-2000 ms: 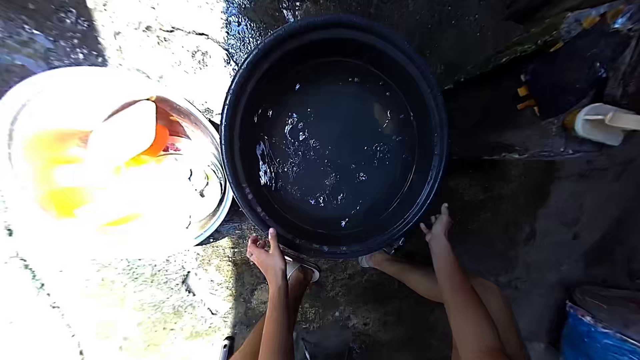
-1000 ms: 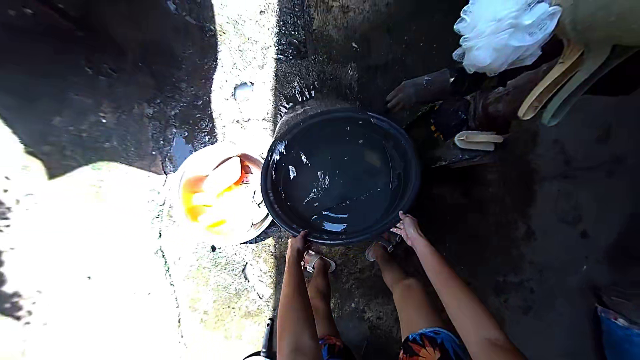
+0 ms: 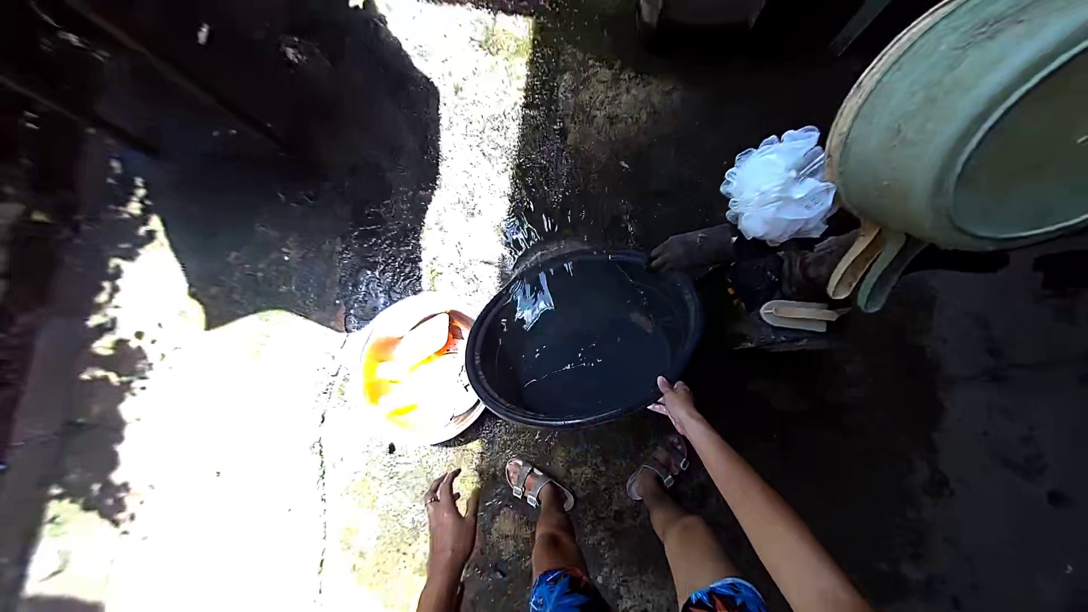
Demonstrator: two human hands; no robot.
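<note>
A wide black basin (image 3: 586, 340) holds water and stands tilted, with water running over its far rim onto the floor. My right hand (image 3: 677, 403) is at the near right part of the rim, fingers against its outside. My left hand (image 3: 452, 518) is off the basin, nearer to me, fingers apart and holding nothing. Another person's hand (image 3: 684, 250) touches the far right rim. Left of the black basin is a bright, overexposed round basin (image 3: 425, 374) with orange and white things in it.
A large greenish tub (image 3: 909, 144) juts in at the upper right, beside a white mesh bath puff (image 3: 780, 187). Straps or handles (image 3: 857, 259) hang below it. The concrete floor (image 3: 374, 272) is wet. My sandalled feet (image 3: 540, 483) stand close to the black basin.
My left hand has left the black basin's rim. The basin has tilted and water now spills over its far side. The other person's hand has come onto the rim. The view has shifted.
</note>
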